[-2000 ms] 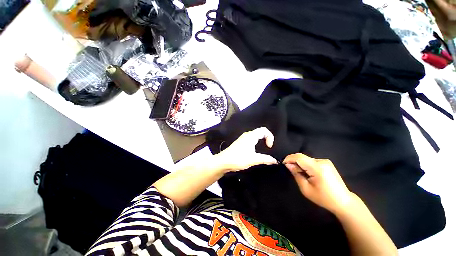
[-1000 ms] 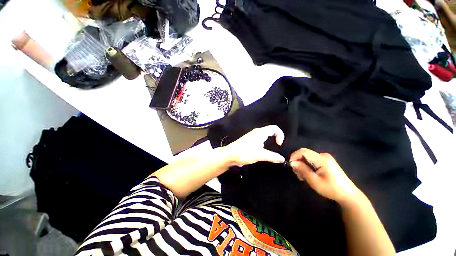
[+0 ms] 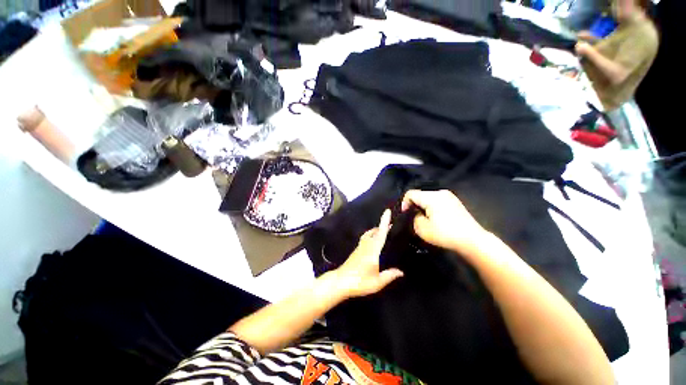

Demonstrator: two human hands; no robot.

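Note:
A black garment (image 3: 481, 248) lies spread on the white table in front of me. My left hand (image 3: 366, 263) is on it, thumb and fingers apart, with the fingertips against a raised fold of the cloth. My right hand (image 3: 444, 218) is just right of it, fingers curled and closed on the black cloth at the fold. A few tiny light specks show on the cloth below my right hand. I cannot make out a needle or thread. A round dish of small dark pieces (image 3: 301, 197) stands left of the garment, with a dark flat box (image 3: 241, 186) on its left edge.
Another black garment (image 3: 444, 105) lies beyond, with hanger hooks (image 3: 302, 98) at its left. Plastic bags (image 3: 256, 86), an olive cone (image 3: 184, 156) and an open cardboard box (image 3: 113, 37) are upper left. Black garments (image 3: 128, 308) hang below the table edge. A person (image 3: 628, 53) is at the far right.
The view has tilted up, bringing the person and more of the table into the picture. My right hand has moved up beside my left fingertips, and the cloth between them is raised in a fold.

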